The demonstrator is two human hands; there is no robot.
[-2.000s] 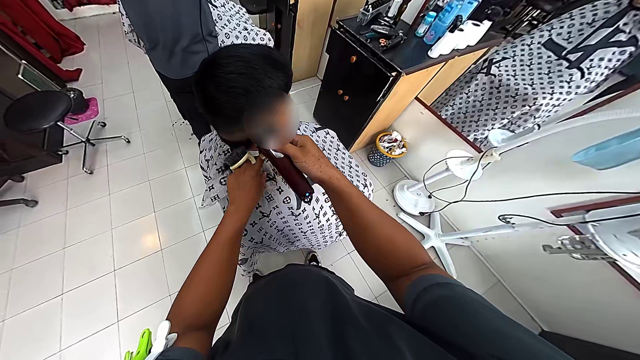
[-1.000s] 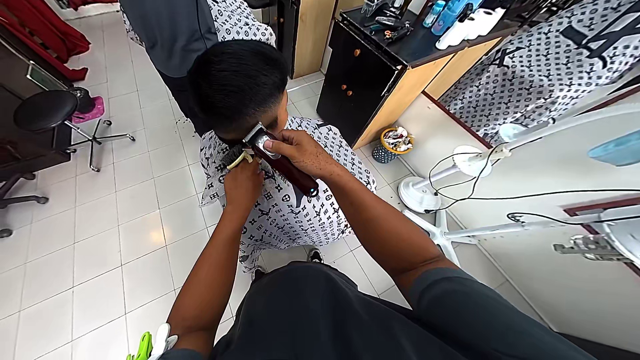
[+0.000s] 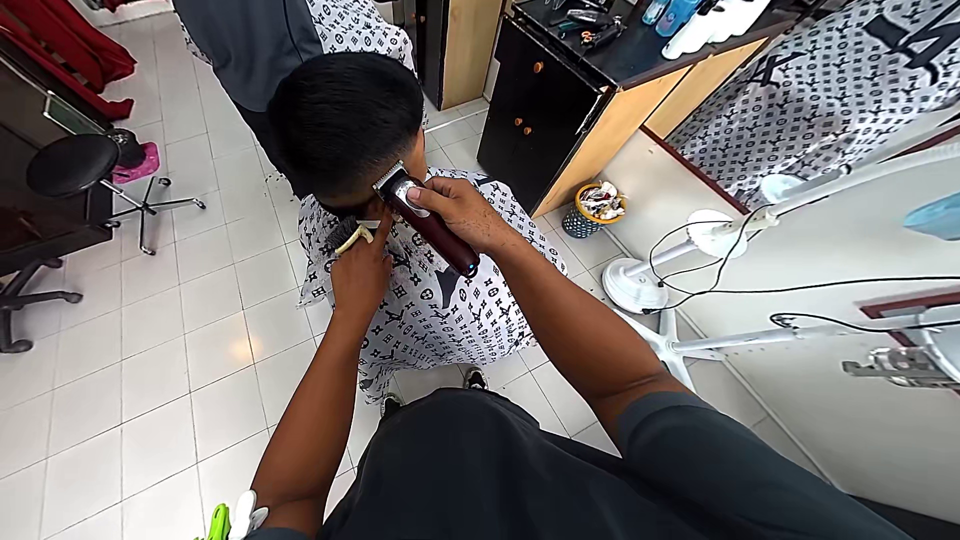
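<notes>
My right hand (image 3: 465,214) grips a dark red and silver cordless hair clipper (image 3: 435,229), its toothed blade at the side of a seated person's short black hair (image 3: 345,112). A small blue light shows at the clipper's rear end. My left hand (image 3: 364,270), close to the person's ear and cheek, holds a neck brush (image 3: 349,234) with dark bristles and a pale yellow handle. A white cape with a black pattern (image 3: 435,322) covers the person's body. Where the brush passes between my left fingers is partly hidden.
Another person in a grey shirt (image 3: 259,52) stands just beyond. At the right are a black cabinet (image 3: 540,112) with tools on top, a waste basket (image 3: 592,210), and white lamp stands (image 3: 634,285) with loose cables. A wheeled stool (image 3: 75,172) stands at the left on the tiled floor.
The clipper has turned from pointing down beside the face, two seconds ago, to having its blade at the hair. The person's head has tipped so more of its top shows. The brush stays in my left hand.
</notes>
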